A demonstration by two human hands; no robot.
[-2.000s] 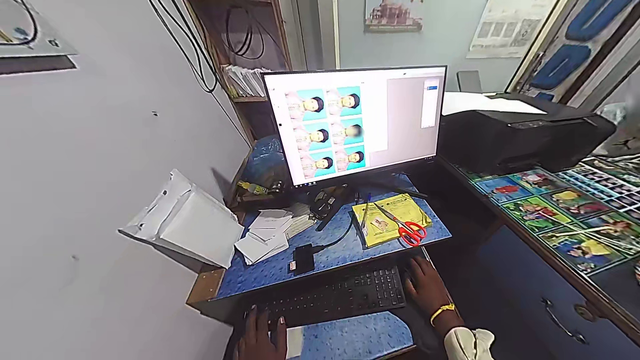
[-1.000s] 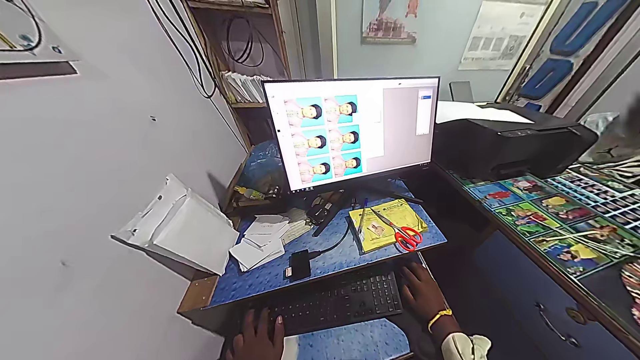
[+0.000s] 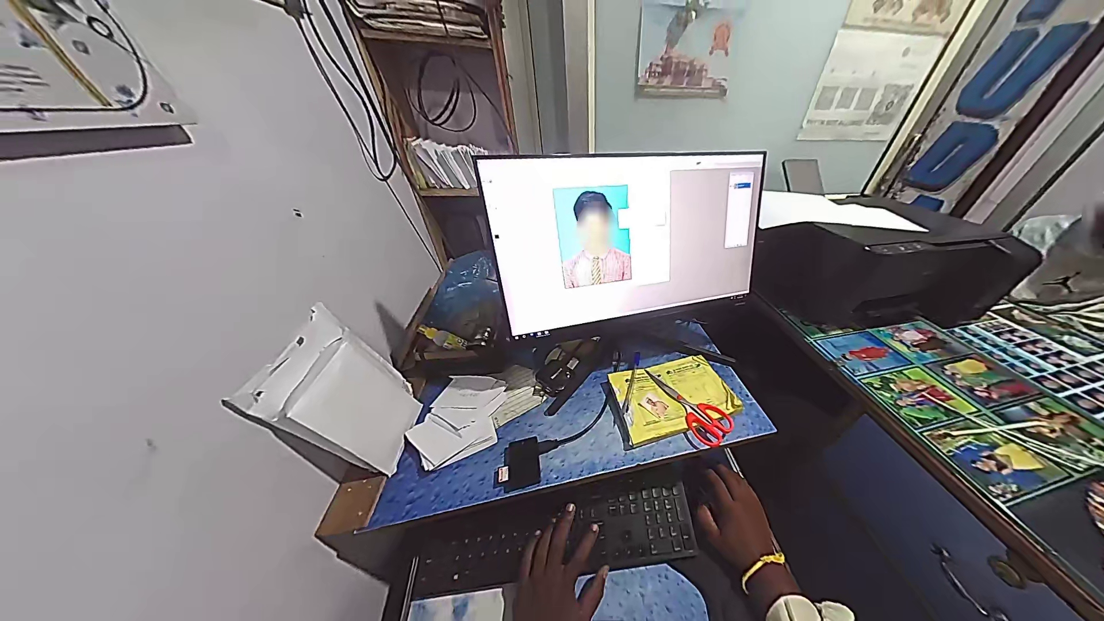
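Note:
My left hand (image 3: pixel 559 565) lies with spread fingers over the middle of a black keyboard (image 3: pixel 642 522) on a pull-out tray. Just right of the keyboard rests my right hand (image 3: pixel 731 517), a yellow band at its wrist; whether a mouse is beneath it cannot be told. Above them a monitor (image 3: pixel 709 233) shows one large portrait on a turquoise background. Red-handled scissors (image 3: pixel 709 424) and a pen lie on a yellow packet (image 3: pixel 642 427) on the blue desk top. A black card reader (image 3: pixel 522 464) with a cable sits left of the packet.
White paper slips (image 3: pixel 457 431) and a white envelope-like packet (image 3: pixel 354 401) are at the desk's left side by the wall. A black printer (image 3: pixel 897 267) with paper on top stands to the right, beside a counter covered with photo prints (image 3: pixel 983 379). Cables (image 3: pixel 345 95) hang at upper left.
The screen has gone from several small portraits to one large portrait. My left hand has moved right, from the keyboard's left end to its middle. My right hand stays beside the keyboard.

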